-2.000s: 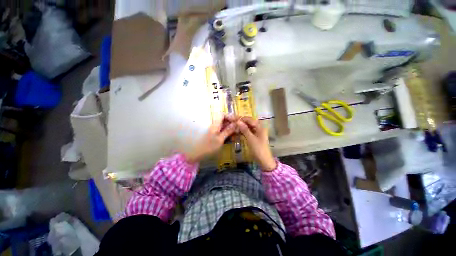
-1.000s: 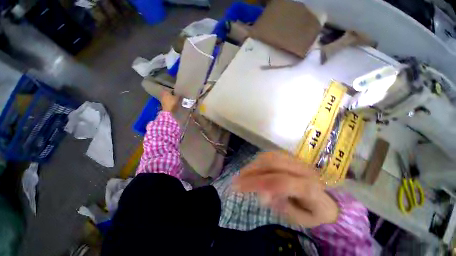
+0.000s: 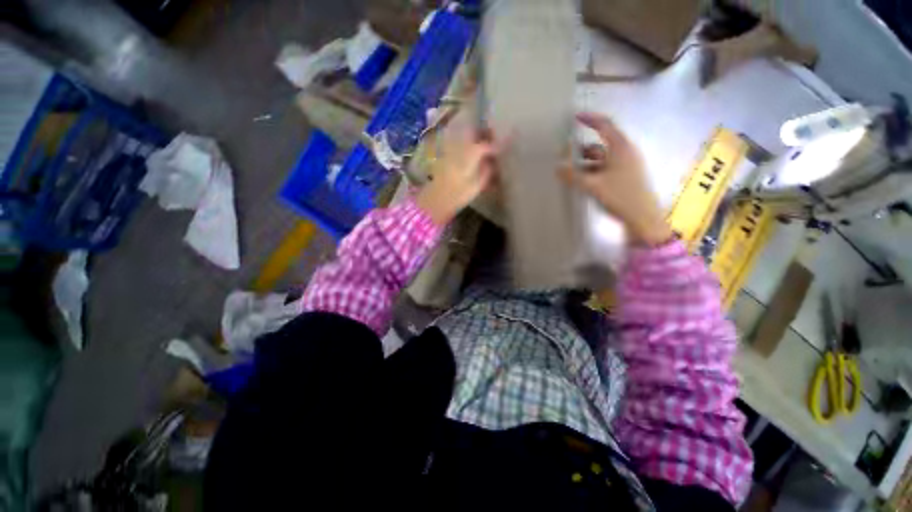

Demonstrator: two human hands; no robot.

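Observation:
A large cut panel (image 3: 535, 150), pale beige and blurred by motion, is held up in front of me, over my lap and the table's left edge. My left hand (image 3: 461, 172) grips its left edge. My right hand (image 3: 615, 175) is at its right edge, thumb and fingers on the panel. The far end of the panel runs out of the top of the picture. The fingertips behind the panel are hidden.
The yellow marked tape (image 3: 712, 185) and the sewing machine head (image 3: 835, 165) are at the right. Scissors (image 3: 835, 385) and a small brown strip (image 3: 782, 308) lie nearer me. A blue crate (image 3: 335, 170) stands left of the table, another (image 3: 75, 165) on the floor among scraps.
My left hand has come up from the crate side with a panel. My right hand has moved up to the panel's right edge. The view has shifted left since two seconds ago.

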